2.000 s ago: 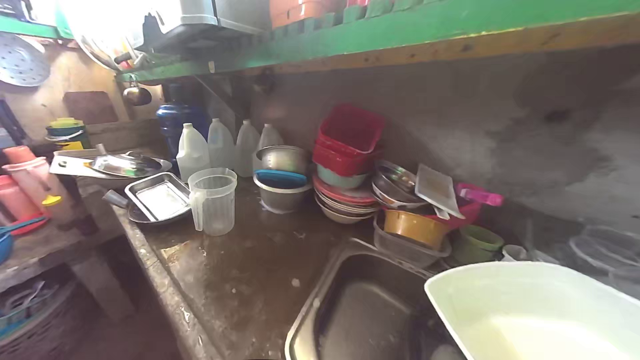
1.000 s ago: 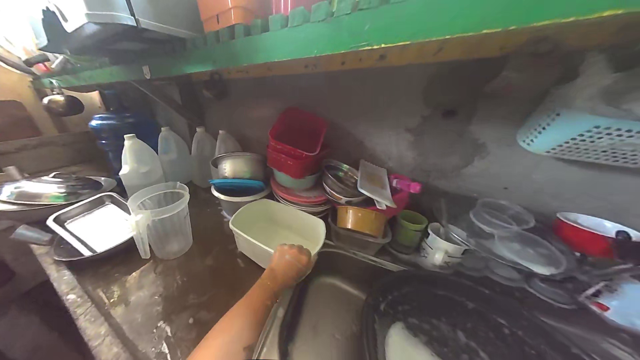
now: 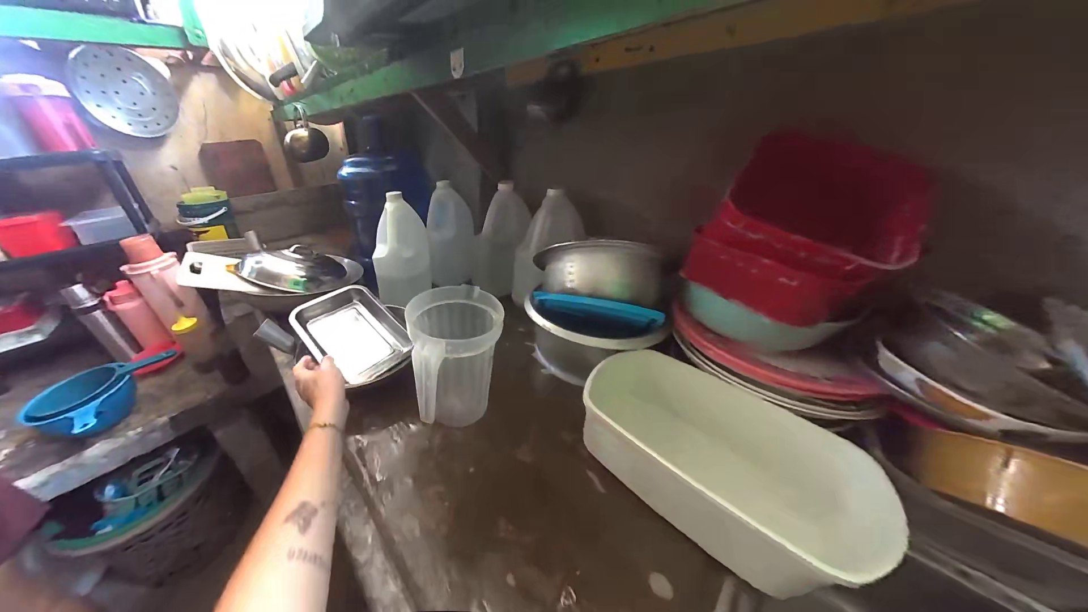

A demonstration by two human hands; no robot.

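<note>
My left hand (image 3: 321, 387) reaches in from the bottom and grips the near left corner of a rectangular metal tray (image 3: 350, 333). The tray rests tilted on a dark round pan, whose handle (image 3: 274, 335) points left. Just right of the tray stands a clear plastic measuring jug (image 3: 456, 361), its handle towards me. A long pale green plastic tub (image 3: 739, 467) sits on the counter further right. Behind it are a pot with a blue plastic item (image 3: 597, 314) on top and a metal pot (image 3: 602, 270). My right hand is not in view.
Several plastic jugs (image 3: 403, 251) line the wall. Red basins (image 3: 816, 221) sit on stacked plates (image 3: 782, 361) at right. A metal lid (image 3: 293, 269) lies behind the tray. A green-edged shelf (image 3: 527, 51) hangs overhead. Blue strainers (image 3: 81, 399) rest on the left table.
My left hand, at the pale tub's near right end one second ago, is now at the metal tray. The tub stays on the counter. The view has swung left.
</note>
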